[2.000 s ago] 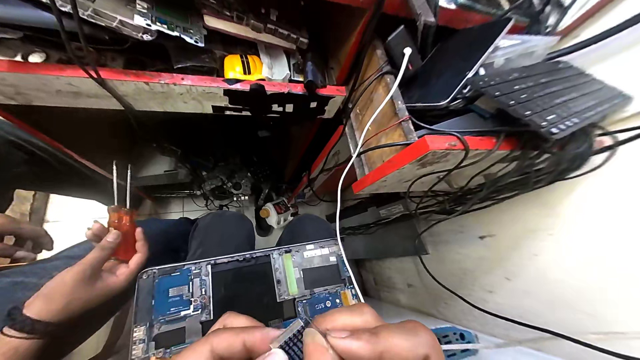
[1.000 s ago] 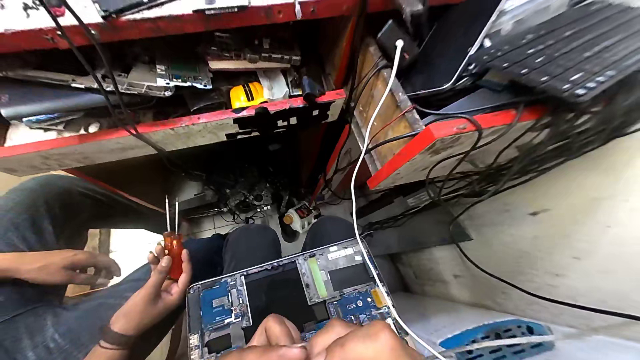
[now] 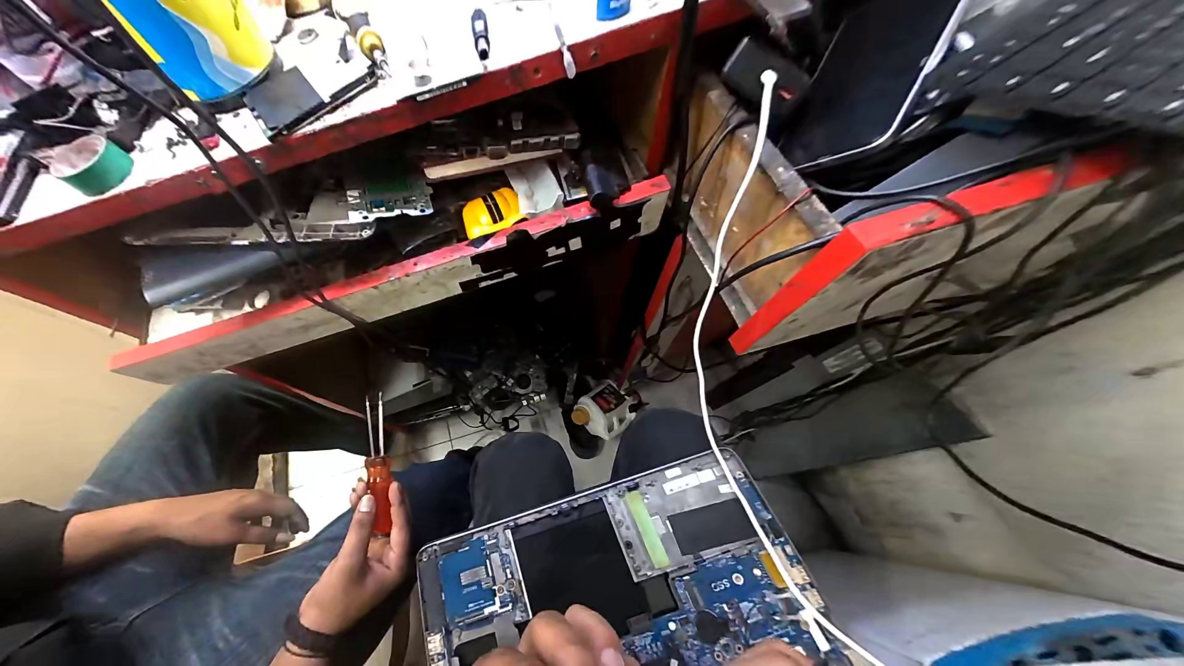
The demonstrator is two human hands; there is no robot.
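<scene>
An opened laptop base [image 3: 578, 555] with blue circuit boards and a black battery area lies across my lap. My left hand [image 3: 569, 640] is over its lower middle, fingers curled at the board; whether it holds anything is hidden. My right hand [image 3: 772, 653] is mostly cut off by the bottom edge, at the lower right of the circuit board [image 3: 731, 592]. A white cable [image 3: 708, 342] runs down across the laptop's right side. To the left, a co-worker's hand [image 3: 370, 546] holds two screwdrivers with red handles [image 3: 378, 495] upright, near the laptop's left corner.
The co-worker's other hand [image 3: 217, 518] is farther left. Ahead stands a red-edged workbench [image 3: 444, 97] with a shelf of parts and a yellow tape measure [image 3: 490, 213]. Black cables [image 3: 925, 314] hang at the right below a keyboard [image 3: 1064, 65]. A bottle [image 3: 606, 412] stands on the floor.
My hands, together over the laptop's lower edge before, are now apart, the right one farther right. The small dark ribbed piece seen between my fingers two seconds ago is out of sight. The view has shifted.
</scene>
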